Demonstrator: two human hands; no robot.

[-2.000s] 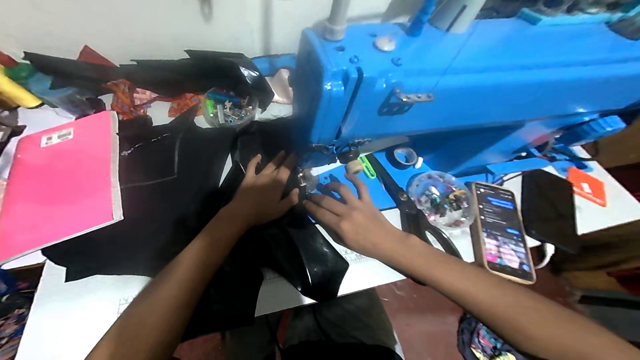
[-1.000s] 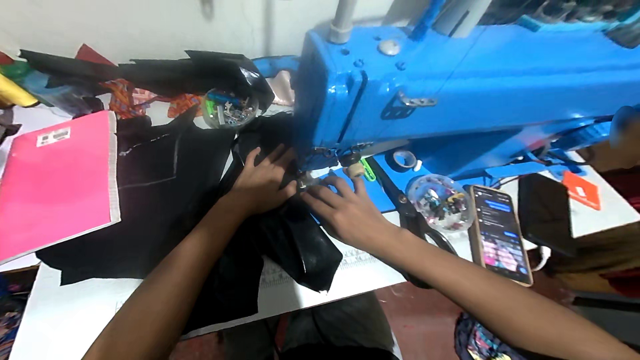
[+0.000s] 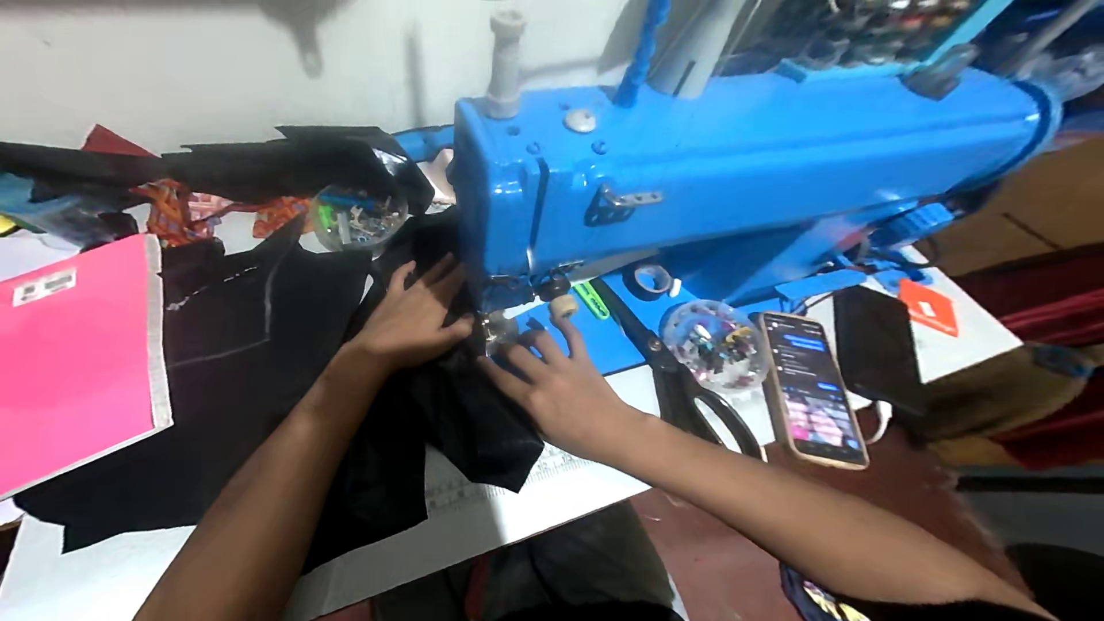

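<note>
A blue sewing machine (image 3: 724, 164) stands at the right, its needle and presser foot (image 3: 496, 328) low over black fabric (image 3: 466, 405). Flat on the fabric, just left of the presser foot, lies my left hand (image 3: 410, 315), fingers spread. My right hand (image 3: 556, 379) rests at the right side of the foot, fingers apart and fingertips on or close to the fabric; one finger is near a small beige knob on the machine. The fabric hangs in folds between my forearms. The exact seam under the foot is hidden.
Right of the hands lie black-handled scissors (image 3: 681, 371), a round tub of small items (image 3: 716, 345), a lit smartphone (image 3: 815, 388) and a roll of black tape (image 3: 651, 280). At left are a pink notebook (image 3: 78, 362) and a second tub (image 3: 358, 216). A ruler scale (image 3: 466, 492) runs along the table's front.
The loose end of the black fabric by the table's front has shifted and folded differently. Both hands stay beside the presser foot with little movement.
</note>
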